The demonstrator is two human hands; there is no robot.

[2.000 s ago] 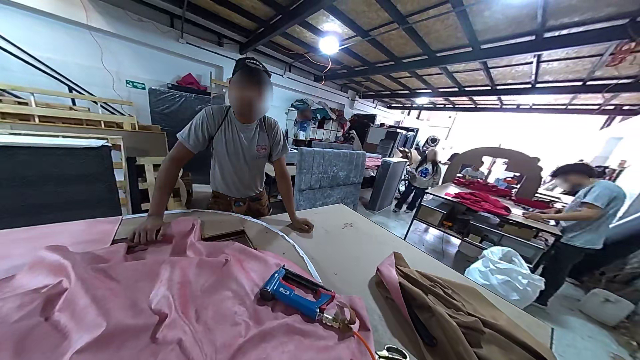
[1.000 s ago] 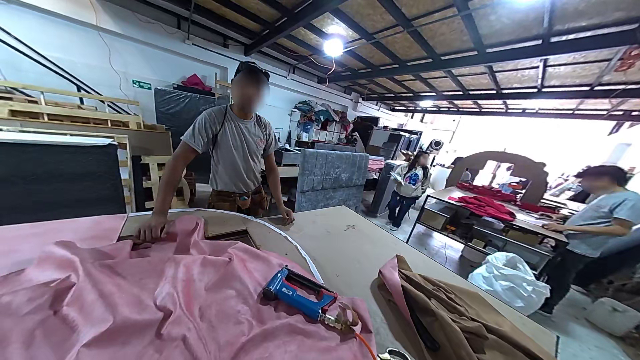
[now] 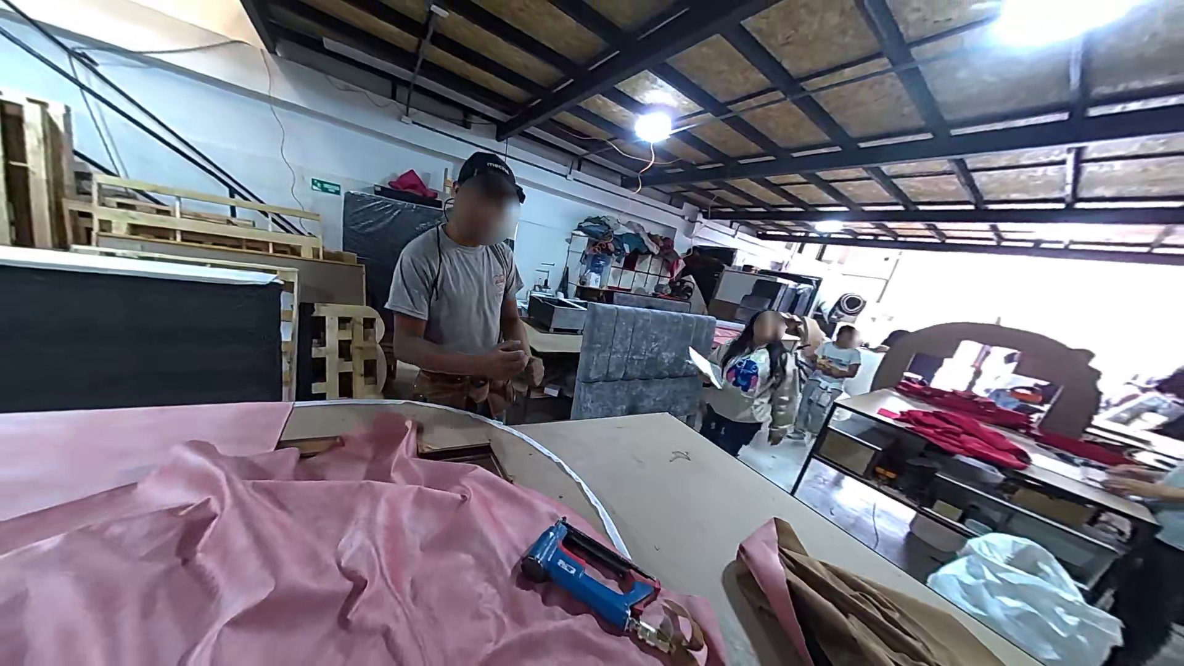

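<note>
Neither my left hand nor my right hand shows. A blue pneumatic staple gun lies on its side on pink fabric, with a brass air fitting at its lower end. The fabric is spread in folds over the near left of a large worktable. Along the table behind it curves a white strip, with part of a wooden frame visible under the cloth. Brown fabric with a pink side is bunched at the table's near right.
Across the table stands a co-worker, both hands raised near the waist. A person holding a paper is beyond a grey tufted panel. Right, a second table bears red fabric; a white plastic bag sits nearby.
The co-worker across the table has lifted both hands off it and brought them together at the waist. The person with the paper has come nearer the grey panel. The staple gun still lies on the fabric.
</note>
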